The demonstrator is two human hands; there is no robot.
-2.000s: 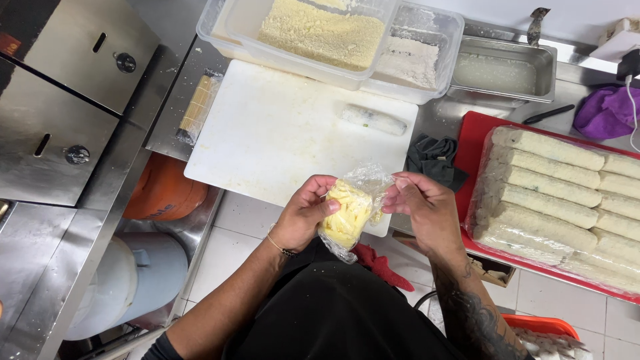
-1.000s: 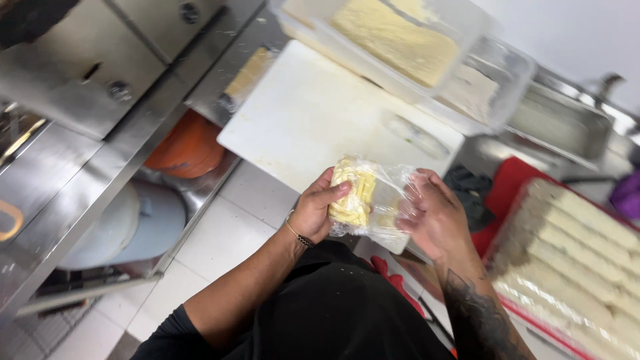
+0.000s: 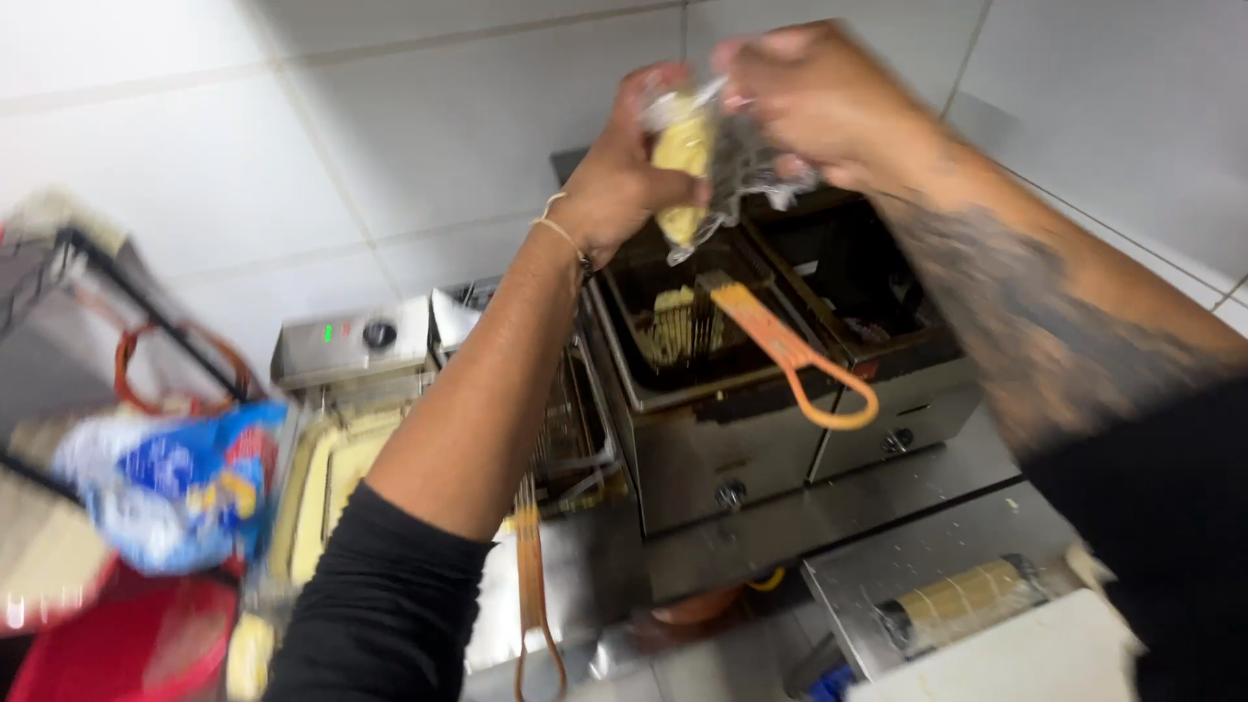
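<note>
My left hand (image 3: 639, 161) grips a clear plastic bag of pale yellow strips (image 3: 682, 161), held above the deep fryers. On the right side of the bag, my right hand (image 3: 795, 97) has the loose crumpled plastic (image 3: 751, 166) in its fingers; motion blurs both hands. Below the bag is a fryer well (image 3: 643, 366) with a wire basket in it, and pale yellow pieces (image 3: 678, 327) lie in the basket. Its orange-coated handle (image 3: 780, 346) sticks out over the front edge.
A second fryer well (image 3: 848, 263) adjoins on the right. Another orange basket handle (image 3: 529, 575) points down nearer me. At left are a pan of yellow liquid (image 3: 322, 487), a blue-and-white bag (image 3: 180, 487) and a red tub (image 3: 127, 634). A rolled bamboo mat (image 3: 960, 595) lies lower right.
The view has swung from the white cutting board to the fryers. Both hands and the bag of yellow strips are now over a fryer, raised toward the wall.
</note>
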